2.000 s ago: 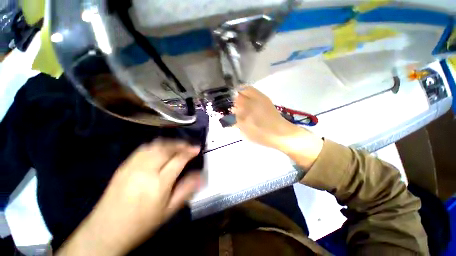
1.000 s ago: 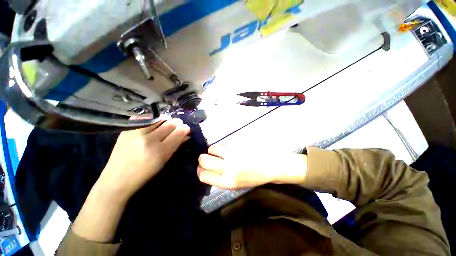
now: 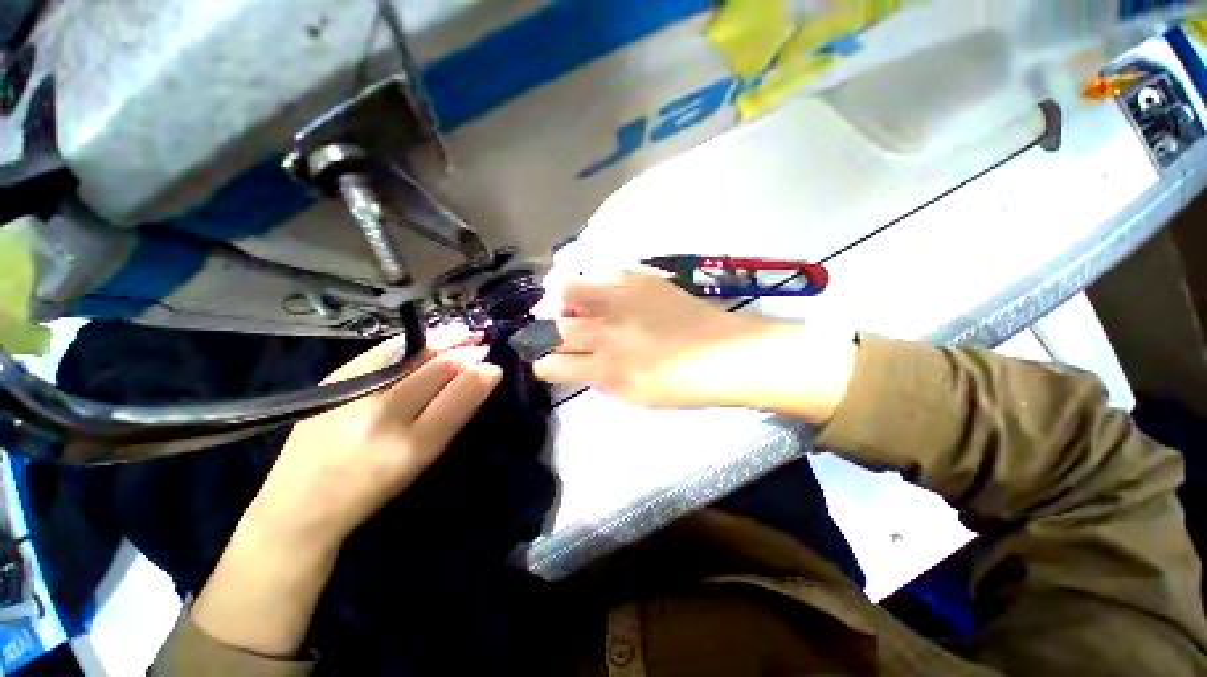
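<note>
The black garment (image 3: pixel 437 529) lies heaped left of and below the needle area and hangs over the table's front edge. My left hand (image 3: pixel 384 437) lies on it, fingertips pinching the cloth at the presser foot. My right hand (image 3: pixel 649 341) is just right of the foot, fingers bent beside the small dark grey block (image 3: pixel 535 340); whether it grips cloth is hidden. The needle area (image 3: pixel 496 298) is dark and blurred. The thread snips (image 3: pixel 761 277), with red and blue handle, lie behind my right hand, their blades partly covered.
The white machine head (image 3: pixel 530 119) with blue stripe and yellow tape fills the top. A silver post (image 3: pixel 364 218) stands on it. A curved shiny metal bar (image 3: pixel 199 423) looms at the left. The ruler-marked table edge (image 3: pixel 688 496) runs below my right forearm.
My right hand has moved from the cloth near the table's front edge up to beside the foot. My left hand stays at the foot. The view has shifted slightly.
</note>
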